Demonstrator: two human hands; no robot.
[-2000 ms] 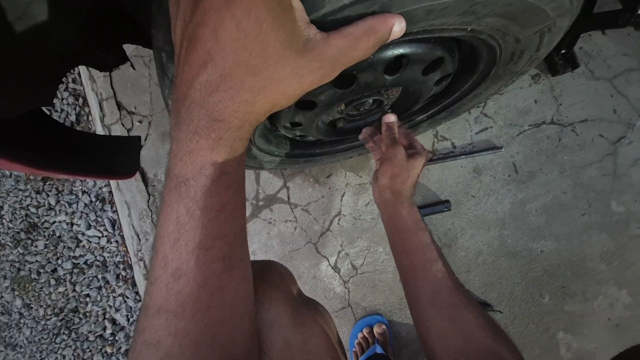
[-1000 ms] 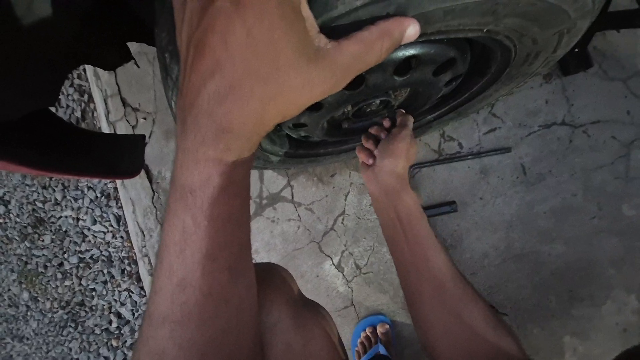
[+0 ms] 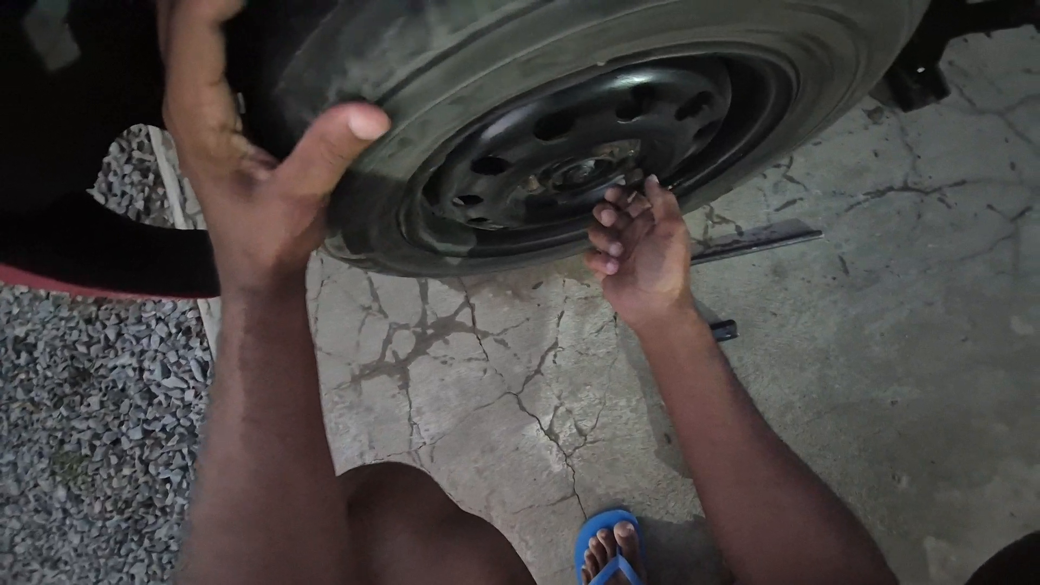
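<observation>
A car tire [image 3: 520, 106] on a black steel wheel rim [image 3: 561, 130] fills the upper middle of the head view. My left hand [image 3: 260, 162] rests against the tire's left side, thumb out over the sidewall and fingers spread upward along the tread. My right hand [image 3: 642, 244] is at the lower right of the rim's hub [image 3: 587, 171], palm up, with thumb and fingertips closed around a small dark part, perhaps a lug nut or stud, at the hub; the fingers partly hide it.
On the cracked concrete floor [image 3: 504, 366] lie a thin dark metal bar [image 3: 760, 244] and a short black tool end [image 3: 723, 330], partly behind my right forearm. Gravel [image 3: 97, 431] lies at the left, below a dark, red-edged car body part [image 3: 106, 284]. My foot in a blue flip-flop [image 3: 609, 520] is at the bottom.
My left hand has shifted from in front of the rim to the tire's left side, uncovering more of the rim. My right hand stays by the hub, its fingers changing pose.
</observation>
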